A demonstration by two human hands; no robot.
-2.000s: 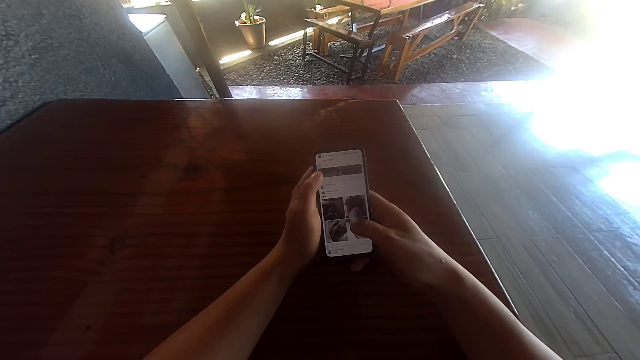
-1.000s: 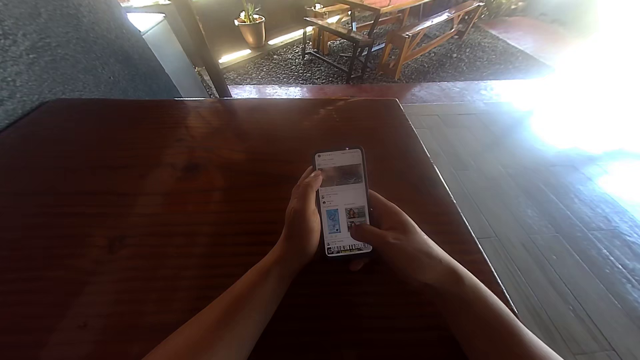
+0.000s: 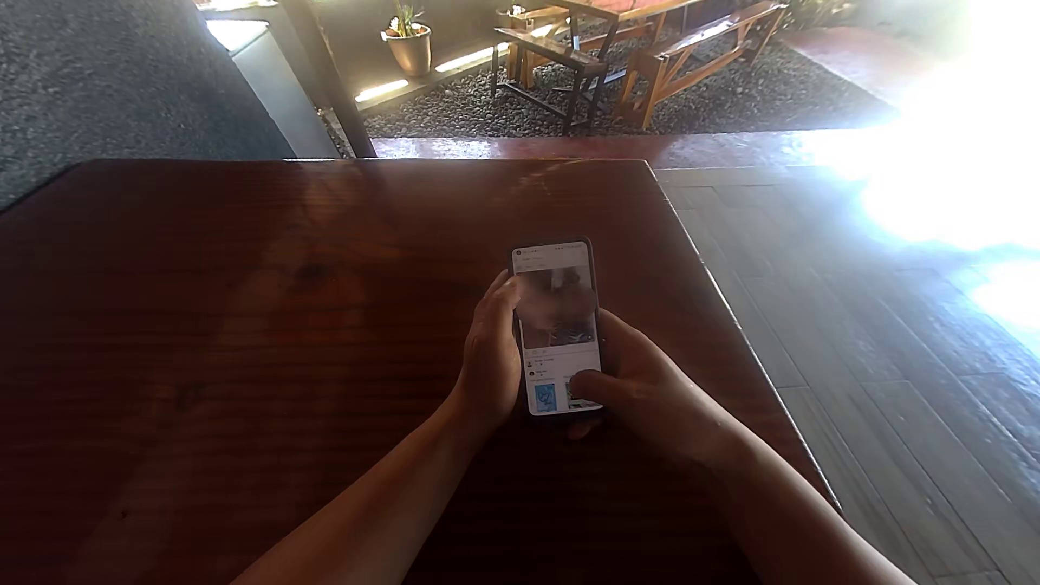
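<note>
A smartphone (image 3: 557, 325) in a dark case is held upright between both hands over a brown wooden table (image 3: 203, 325). Its lit screen shows pictures and small writing. My left hand (image 3: 489, 357) grips the phone's left side, with the thumb by the screen's upper left edge. My right hand (image 3: 650, 382) holds the lower right side; its thumb lies over the lower part of the screen and a fingertip shows below the phone. The other fingers are mostly hidden behind the phone.
Past the table's far edge are a wooden bench (image 3: 699, 41), another bench (image 3: 552, 50) and a potted plant (image 3: 410, 49) by gravel. A grey textured wall (image 3: 122, 81) stands at the left. Plank-like flooring (image 3: 877, 366) lies to the right, under strong glare.
The content on the phone's screen has changed, with a large picture now in its upper half. Both hands keep their hold on the phone in about the same place.
</note>
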